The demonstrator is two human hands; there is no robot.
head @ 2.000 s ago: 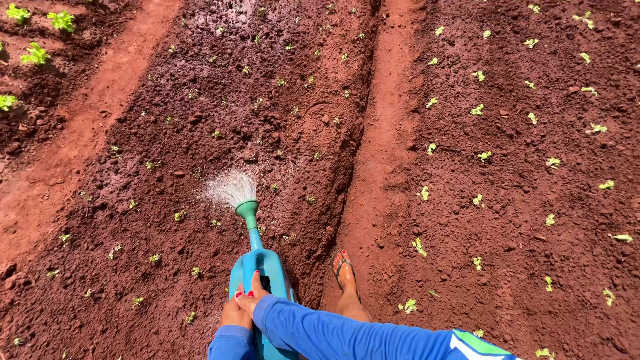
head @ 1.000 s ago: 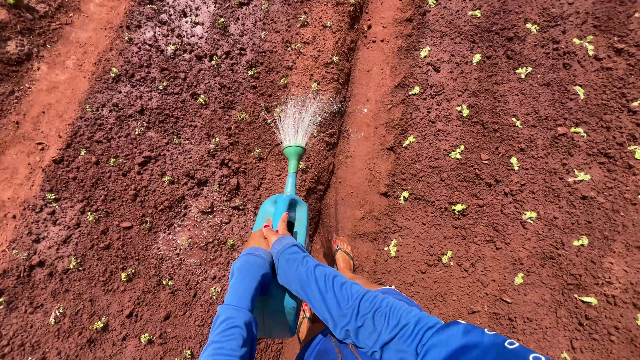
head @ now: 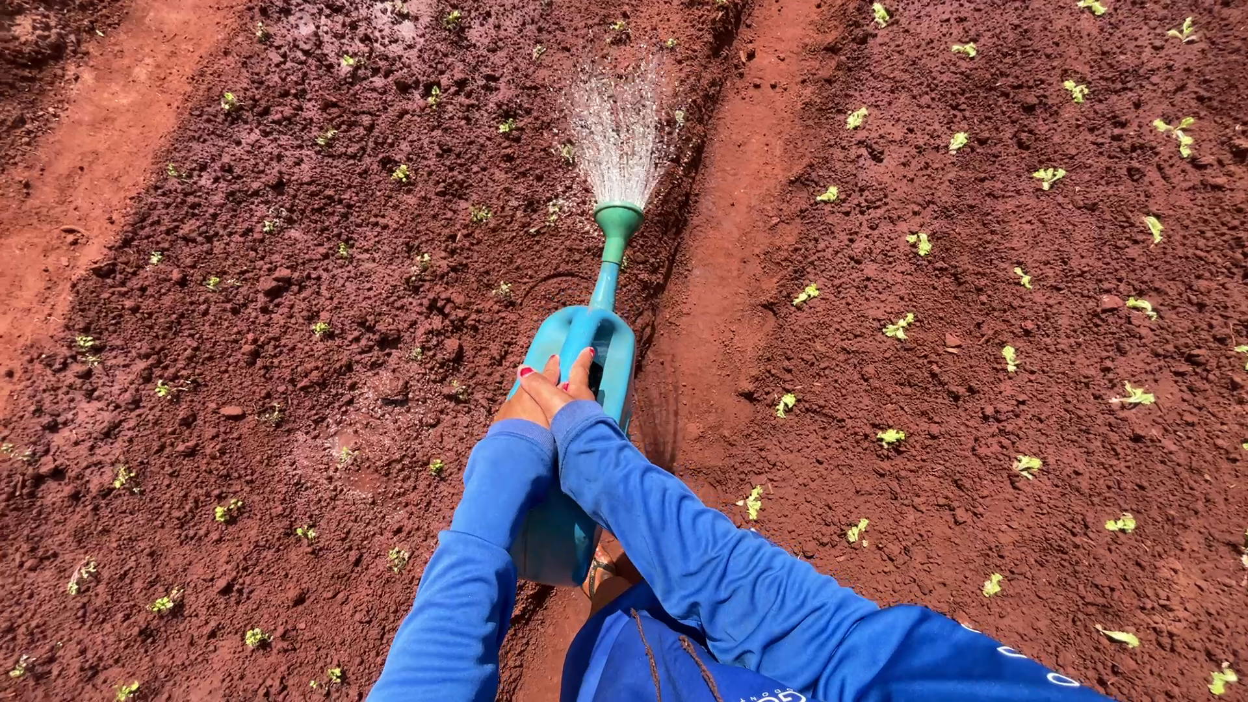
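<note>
A blue plastic watering can (head: pixel 558 541) is tilted forward over the left soil bed. Water (head: pixel 622 132) sprays from its green rose (head: pixel 619 226) onto the soil by the bed's right edge. My left hand (head: pixel 529 398) and my right hand (head: pixel 567 383) lie close together on the can's top handle, both closed around it, with the right partly over the left. Small green seedlings (head: pixel 401 174) stand in the dark, partly wet soil around the spray. The undersides of both hands are hidden.
A bare dirt furrow (head: pixel 726 224) runs between the left bed and a right bed with more seedlings (head: pixel 898 327). Another dirt path (head: pixel 88 175) lies at the far left. My sandalled foot (head: pixel 601 568) is in the furrow beside the can.
The can and its spray have moved right across the left bed, toward the furrow. Both hands have kept hold of the handle. The view has shifted.
</note>
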